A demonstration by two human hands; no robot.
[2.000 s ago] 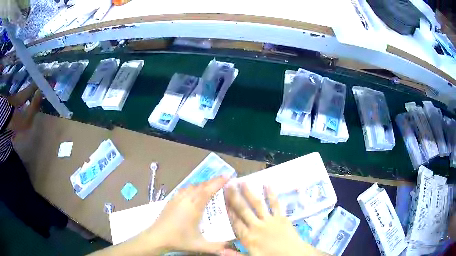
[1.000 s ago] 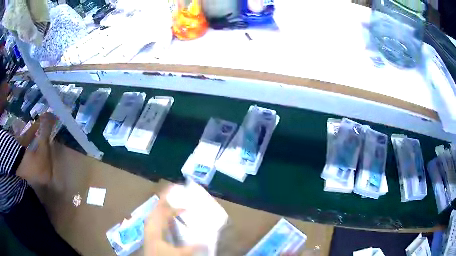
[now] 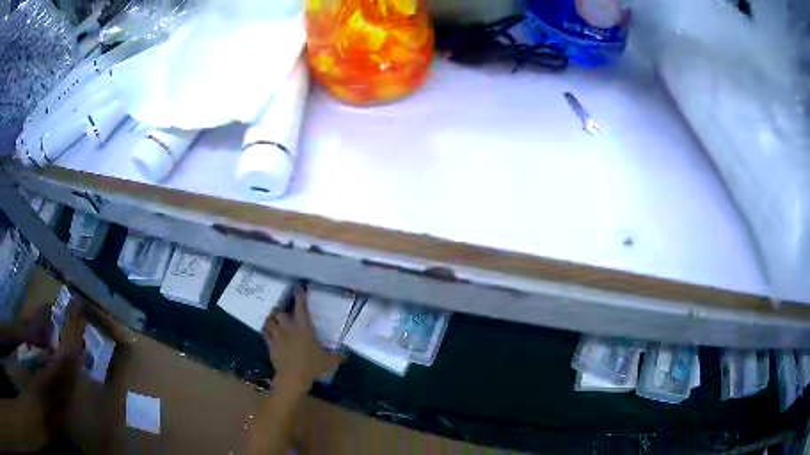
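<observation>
My left hand (image 3: 300, 348) reaches over the green belt, its fingertips at the shelf's lower edge. It lies between a white printed carton (image 3: 251, 295) and a stack with a white top (image 3: 327, 313). The fingers touch or nearly touch both; whether they grip either is unclear. To the right, a clear-topped tray with light blue inside (image 3: 404, 331) lies on a white carton. My right hand is out of the picture.
The white shelf (image 3: 462, 169) with a wood edge overhangs the belt (image 3: 506, 373). It holds an orange bottle (image 3: 369, 49), a blue bottle, white tubes (image 3: 271, 151) and a small wrench. A co-worker's hands work at left. A white square (image 3: 143, 412) lies on the brown bench.
The view has shifted up and closer to the shelf. My left hand has moved from the bench side to the belt. A white printed carton now lies left of it among the stacks.
</observation>
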